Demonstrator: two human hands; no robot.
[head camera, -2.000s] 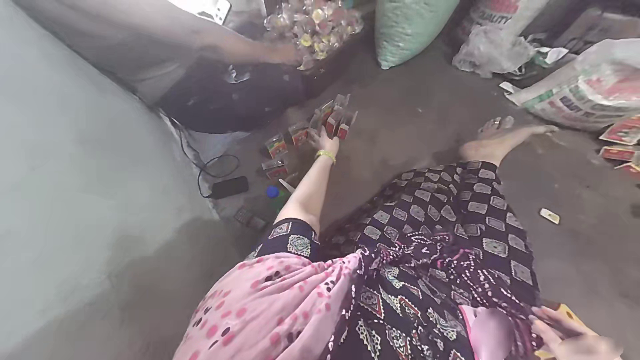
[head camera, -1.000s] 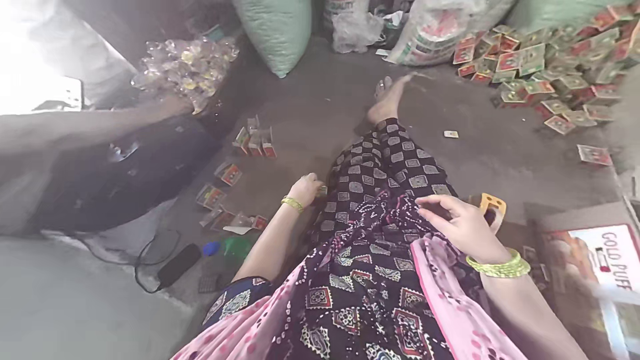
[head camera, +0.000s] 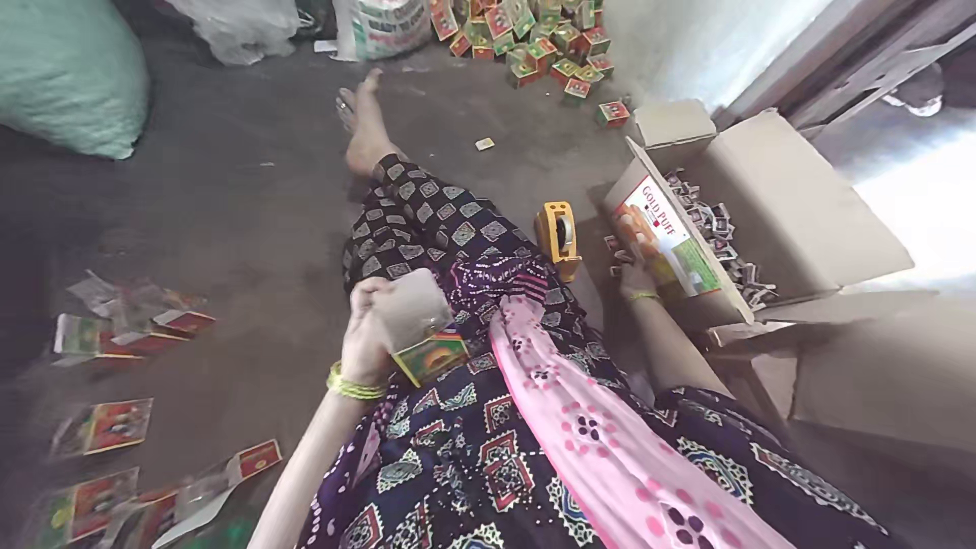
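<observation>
My left hand (head camera: 366, 332) holds a small printed box (head camera: 431, 357) above my lap, its pale flap (head camera: 413, 307) raised. Down at the side of a large cardboard carton (head camera: 671, 236) is my right hand (head camera: 634, 276), beside small dark matchbox-like pieces (head camera: 612, 244) on the floor; its fingers are partly hidden, and whether they grip a piece is unclear. Many similar small pieces (head camera: 717, 225) lie inside the carton. A yellow tape dispenser (head camera: 559, 240) stands between my leg and the carton.
Flattened printed boxes (head camera: 122, 423) lie on the floor at left. A heap of made-up boxes (head camera: 534, 46) is at the top, near a white printed sack (head camera: 385, 27). A green sack (head camera: 72, 76) stands at upper left. A small pale piece (head camera: 485, 143) lies by my foot.
The view has swung right. My left hand, earlier out among the boxes on the floor at left, is over my lap with a box. My right hand has moved from my lap to beside the carton.
</observation>
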